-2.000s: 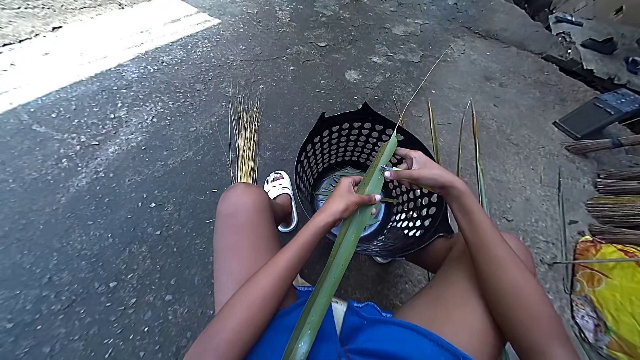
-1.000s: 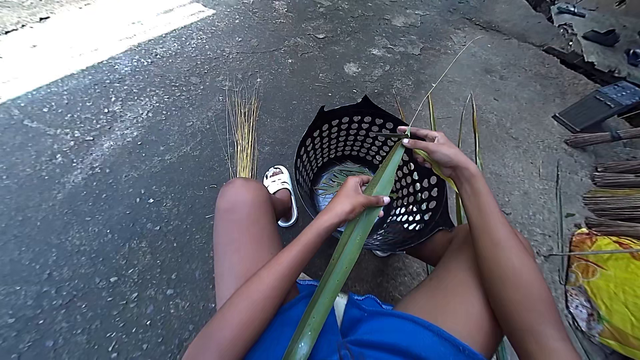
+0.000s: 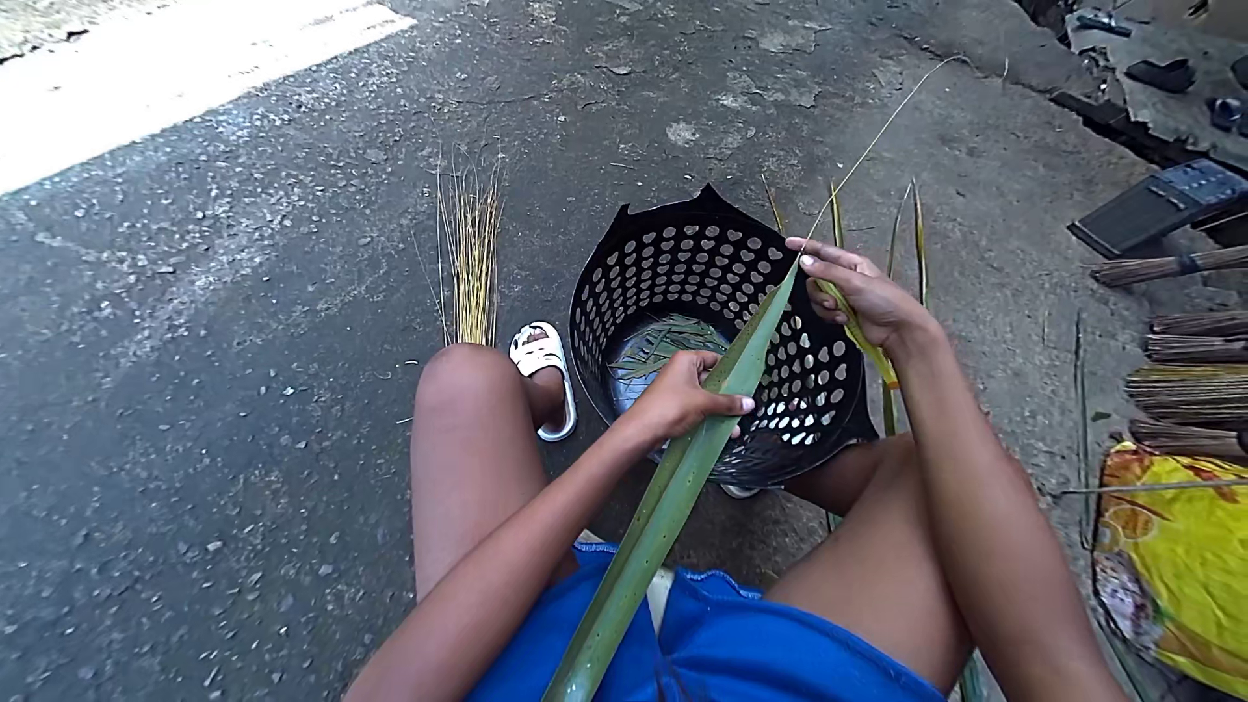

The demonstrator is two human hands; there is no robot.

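Observation:
A long green palm leaflet [image 3: 673,487] runs from my lap up over a black perforated plastic basket [image 3: 597,292]. My left hand [image 3: 694,398] is closed around its middle, thumb on top. At the narrow upper end, my right hand [image 3: 846,288] pinches the leaflet near where a thin bare midrib [image 3: 882,127] sticks out and curves up to the right. A yellow-green strip [image 3: 858,336] hangs under my right palm; whether the fingers hold it or a tool is unclear. Cut green leaf pieces [image 3: 673,341] lie in the basket's bottom.
A bundle of thin yellowish ribs [image 3: 471,263] stands beyond my left knee, near a white sandal [image 3: 542,366] on my foot. At right lie tied stick bundles [image 3: 1189,390], a yellow plastic sheet [image 3: 1180,556] and a dark device [image 3: 1155,205]. Long leaf strips [image 3: 919,244] lie beyond the basket.
My right hand has moved up along the leaflet to its narrow end since the oldest frame, away from my left hand. The yellow-green strip now shows under my right palm.

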